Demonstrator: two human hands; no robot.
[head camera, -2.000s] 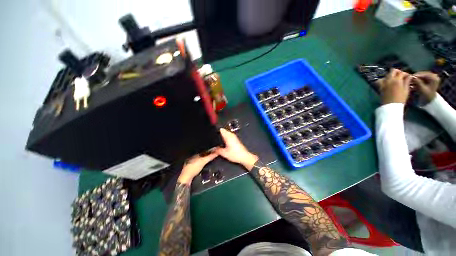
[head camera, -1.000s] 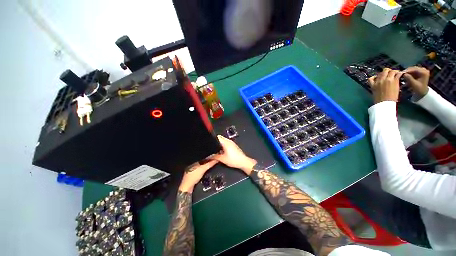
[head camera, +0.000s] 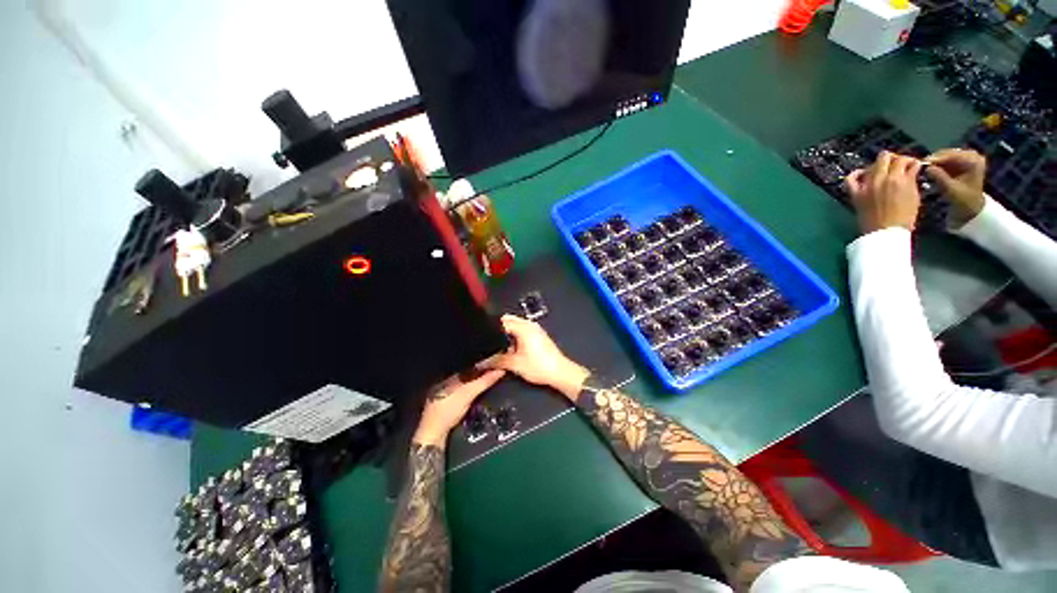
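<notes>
The black test box (head camera: 290, 313) with a red ring light and a white label overhangs the black mat (head camera: 568, 330). My left hand (head camera: 454, 403) and my right hand (head camera: 531, 351) meet at the box's lower right edge. Their fingertips are hidden under the edge, so what they hold does not show. Two camera modules (head camera: 491, 422) lie on the mat just right of my left hand. A single module (head camera: 532, 305) lies above my right hand. The blue bin (head camera: 821, 304) to the right holds rows of modules.
A black tray heaped with modules (head camera: 246, 521) is at the lower left. A monitor (head camera: 539, 81) and a bottle (head camera: 485, 235) stand behind. A coworker's hands (head camera: 916, 188) work over parts at the right. A red stool (head camera: 835, 521) is below the bench.
The view has shifted a little, so the box, bin and monitor sit slightly differently in the picture. My hands stay at the box edge.
</notes>
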